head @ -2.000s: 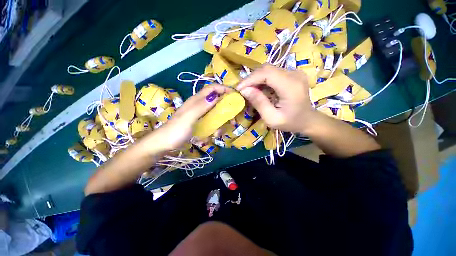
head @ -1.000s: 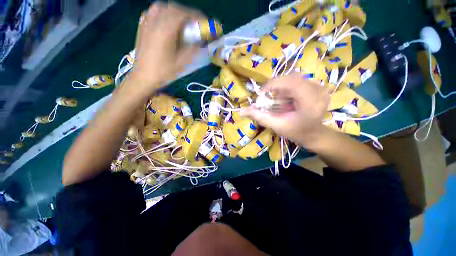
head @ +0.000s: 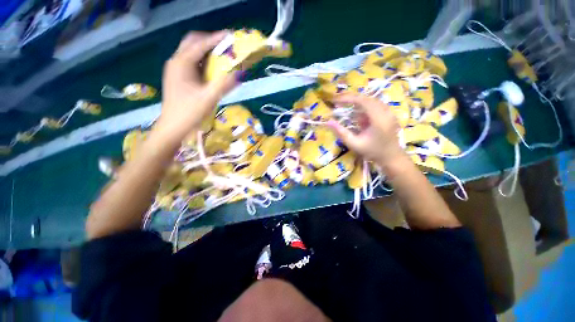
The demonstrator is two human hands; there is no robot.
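Note:
My left hand (head: 189, 78) is raised above the pale rail and holds a yellow unit (head: 238, 53) with a white label and a small dark red mark. A white cord rises from that unit's right end. My right hand (head: 375, 129) is over the right heap of yellow units (head: 321, 148), its thumb and fingers apart. Something pale and blurred shows between its fingers; whether it holds this cannot be told. Another heap of yellow units (head: 236, 119) with tangled white cords lies partly behind my left forearm.
A pale rail (head: 75, 138) crosses the green bench (head: 69, 195). Small yellow units (head: 139, 92) stand spaced out beyond it at left. At right are a blurred black block (head: 470, 100), a white round plug (head: 512, 93) and a yellow unit (head: 512, 119).
My left hand went from the middle to the upper left and now holds a yellow unit there. My right hand has stayed near the right heap. The camera view has shifted.

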